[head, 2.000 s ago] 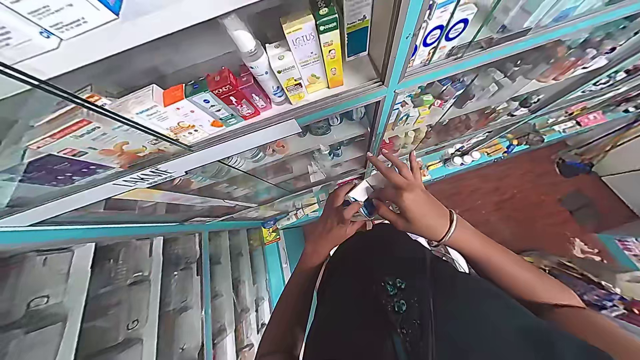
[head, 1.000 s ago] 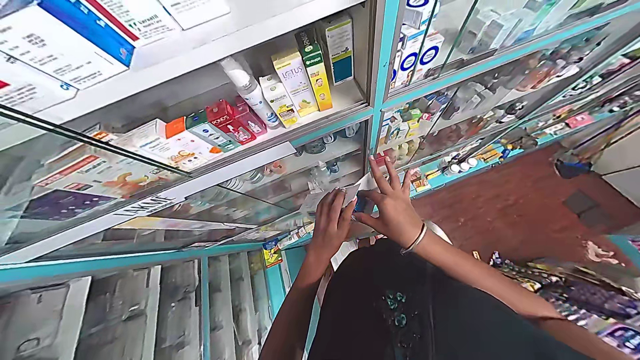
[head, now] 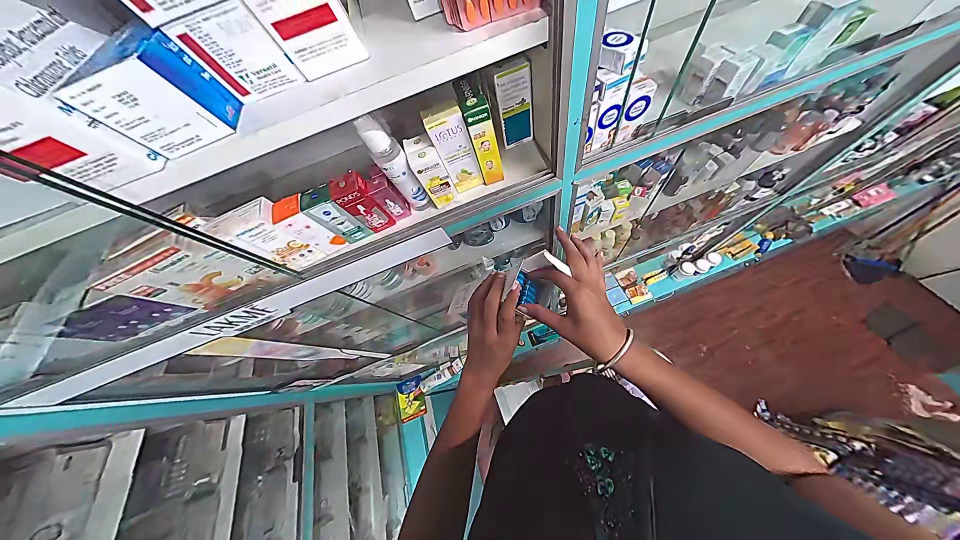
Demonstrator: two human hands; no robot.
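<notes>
Near the middle of the view, my left hand (head: 493,326) holds an opened white box or folded paper (head: 512,279) between thumb and fingers. Something blue (head: 527,289), perhaps a blister strip, shows between my two hands at the box. My right hand (head: 589,300) is on the other side, its thumb tip close to the left thumb, its upper fingers raised and a white flap (head: 556,262) against them. A bangle (head: 621,351) circles the right wrist. Whether the right fingers grip the flap or the blue item is partly hidden.
Beyond my hands stand glass-fronted shelves with a turquoise frame (head: 574,90). Boxed cosmetics (head: 452,146) and a white bottle (head: 397,169) line one shelf; large medicine boxes (head: 150,97) fill the one above. Lower left are slotted trays (head: 180,472). Red-brown floor (head: 750,322) lies right.
The right hand's fingers have spread, and more of the blue item and a white flap show between my hands. The view has shifted, with more of the upper shelf's boxes in sight.
</notes>
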